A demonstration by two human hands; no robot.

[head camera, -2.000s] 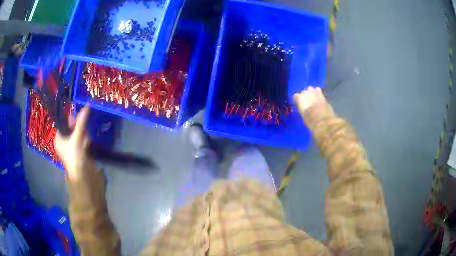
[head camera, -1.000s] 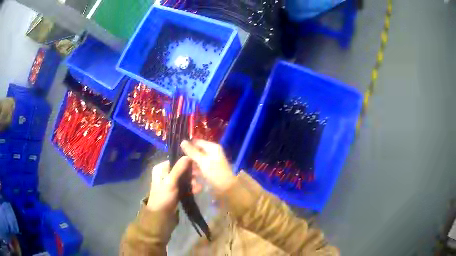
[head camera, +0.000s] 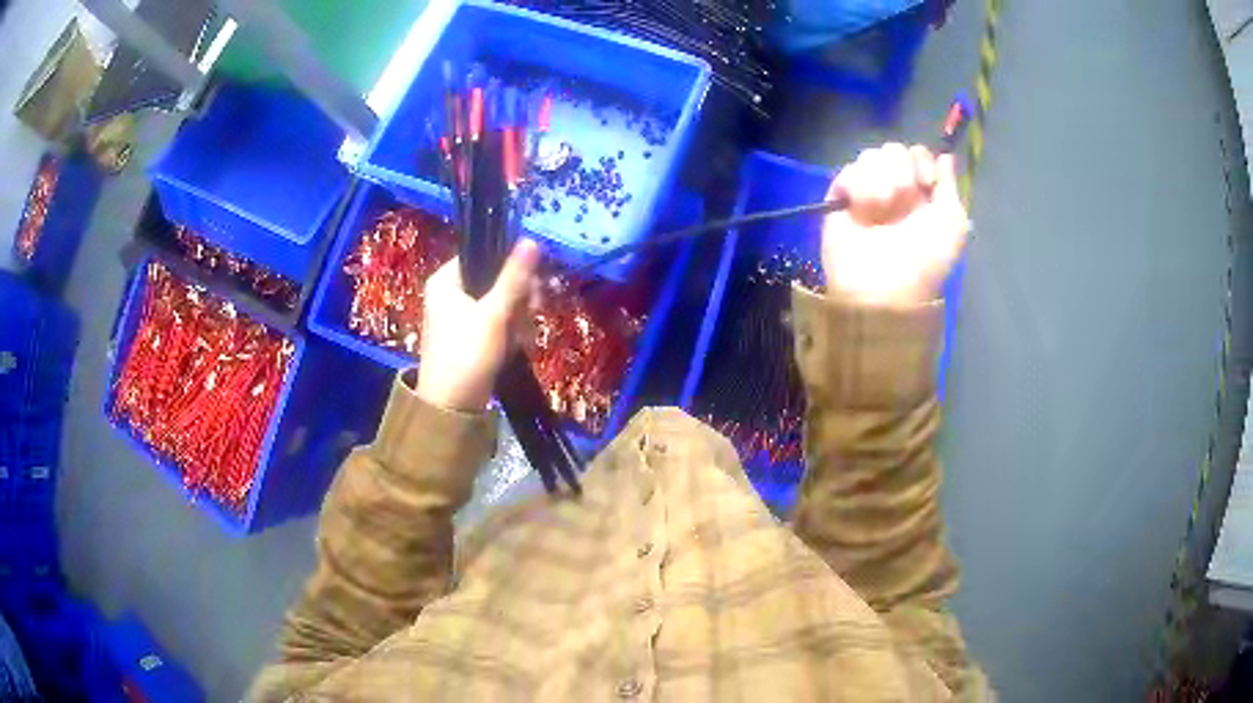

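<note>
My left hand (head camera: 470, 324) is closed around a bundle of black cable leads (head camera: 484, 220), with red and blue tips fanned out at the top and dark ends pointing down in front of my shirt. My right hand (head camera: 896, 220) is shut on a single black lead (head camera: 728, 219). Its red and blue tip sticks out above the fist, and its other end reaches left towards the bundle. The large blue bin (head camera: 720, 295) with rows of black leads is partly hidden behind my right hand and sleeve.
A blue bin of small dark parts (head camera: 594, 186) stands above a bin of red, copper-coloured parts (head camera: 392, 275). A bin of red leads (head camera: 206, 378) and a smaller blue bin (head camera: 254, 165) are at left. Black leads lie at the top. Yellow-and-black tape (head camera: 984, 96) marks the floor.
My right hand has moved from the bundle up and to the right, with one lead in it. My left hand still holds the bundle. The view has shifted.
</note>
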